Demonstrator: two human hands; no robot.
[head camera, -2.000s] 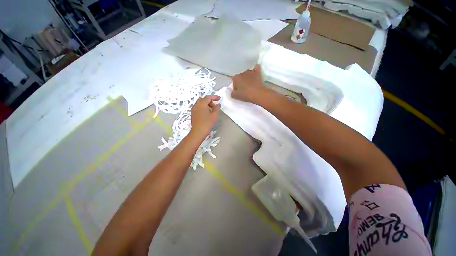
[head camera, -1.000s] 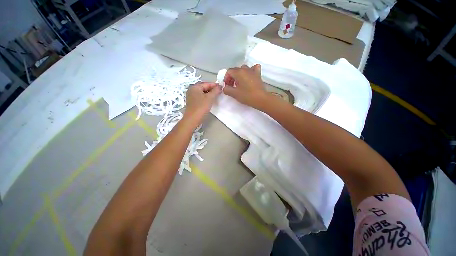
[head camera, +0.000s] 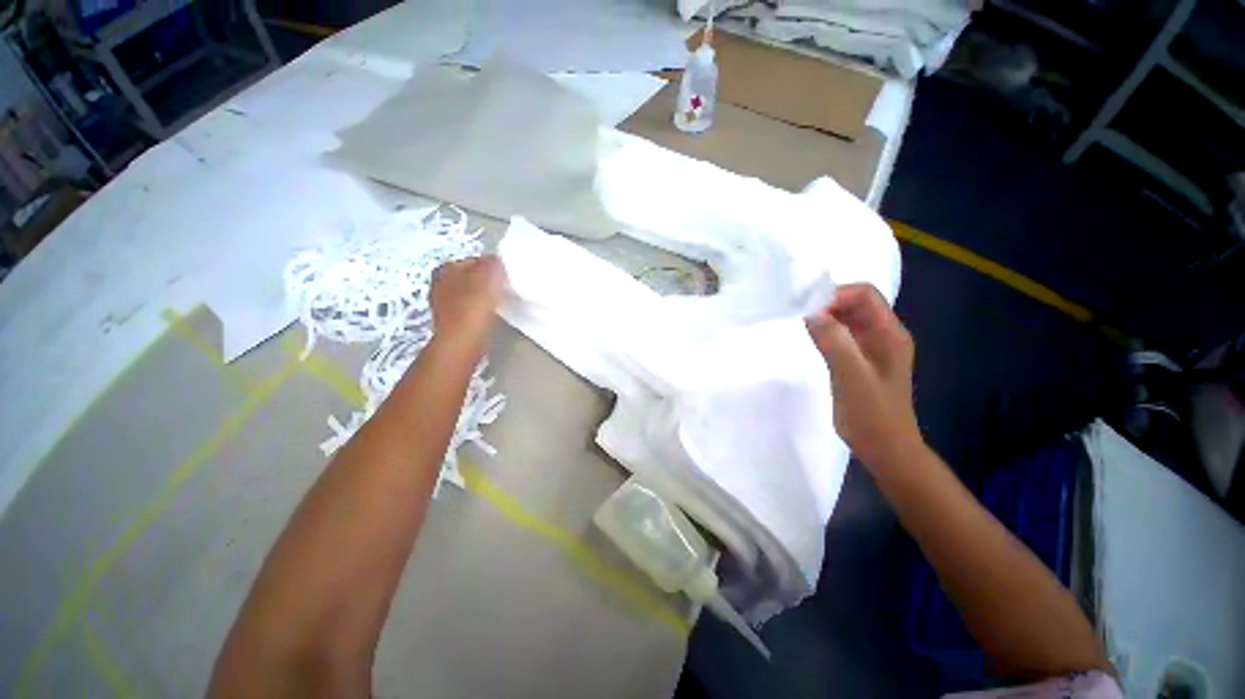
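A stack of white cut panels (head camera: 737, 396) lies at the table's right edge, its curved cut-out facing the back. My left hand (head camera: 467, 294) pinches the top panel's strap end at the stack's left tip. My right hand (head camera: 867, 358) pinches the panel's edge on the right side, the fabric slightly raised there. The clear glue bottle (head camera: 655, 533) lies on its side at the stack's near left corner, nozzle pointing past the table edge. Loose white tape strips (head camera: 389, 280) lie in tangled piles left of my left hand.
A grey panel (head camera: 478, 144) lies behind the stack. A second small bottle (head camera: 696, 93) stands upright on brown sheeting (head camera: 785, 116). More white fabric (head camera: 853, 27) is at the far end. Yellow marking tape (head camera: 546, 526) crosses the cover. White panels (head camera: 1174, 546) are at lower right.
My right hand has moved from beside my left hand to the stack's right side and now holds the panel edge. My left hand stays at the strap end. The view has shifted right.
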